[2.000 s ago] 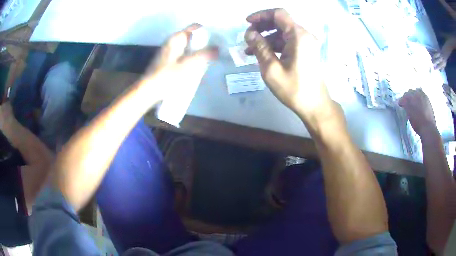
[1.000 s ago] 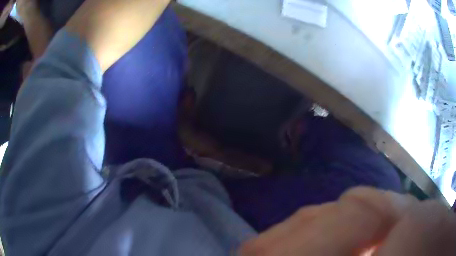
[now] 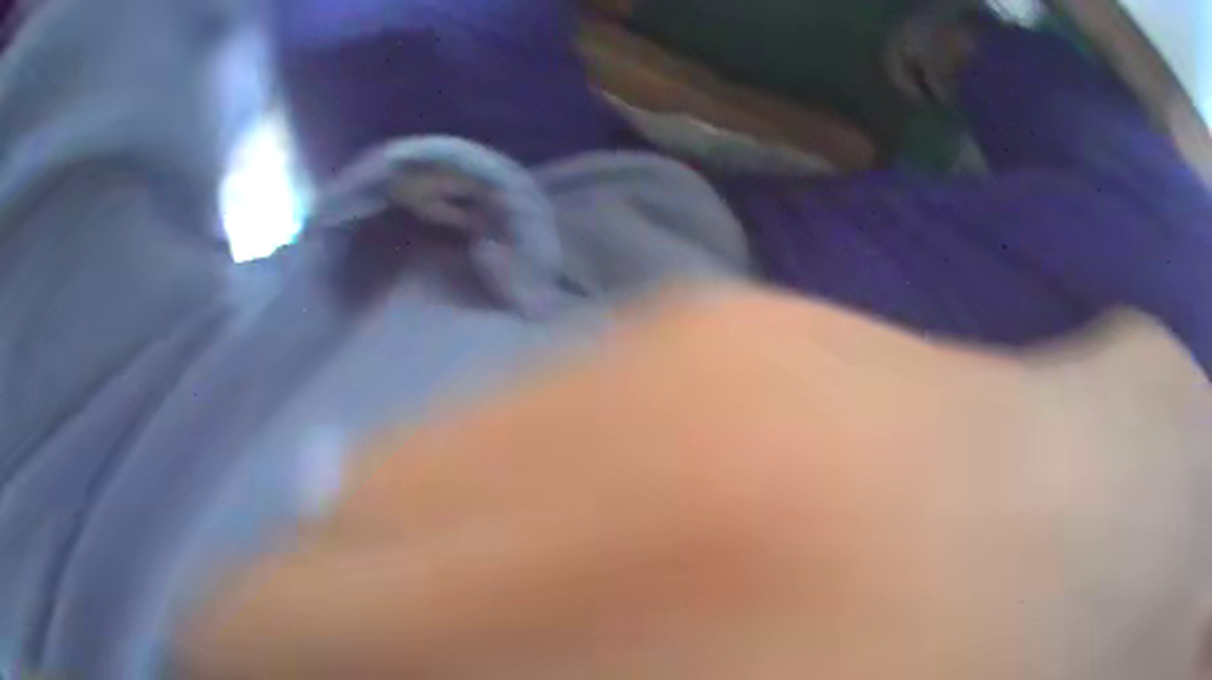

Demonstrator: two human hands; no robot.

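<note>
My right hand [image 3: 691, 505] is large and blurred, very close to the camera, across the lower part of the view. Its fingers cannot be made out, so I cannot tell whether it holds anything. My left hand is not in view; only the grey-blue sleeve [image 3: 93, 266] shows at the left. No carton or label can be made out. A bright white patch [image 3: 263, 193] shows against the sleeve; I cannot tell what it is.
My purple-clad legs [image 3: 930, 246] are under the hand. The table's brown edge [image 3: 1136, 47] crosses the top right corner, with a sliver of white top beyond it. Dark green floor [image 3: 771, 53] shows between the legs.
The view has swung down and away from the table to my lap. My right hand has come up close to the camera. My left hand and its white item have left the view.
</note>
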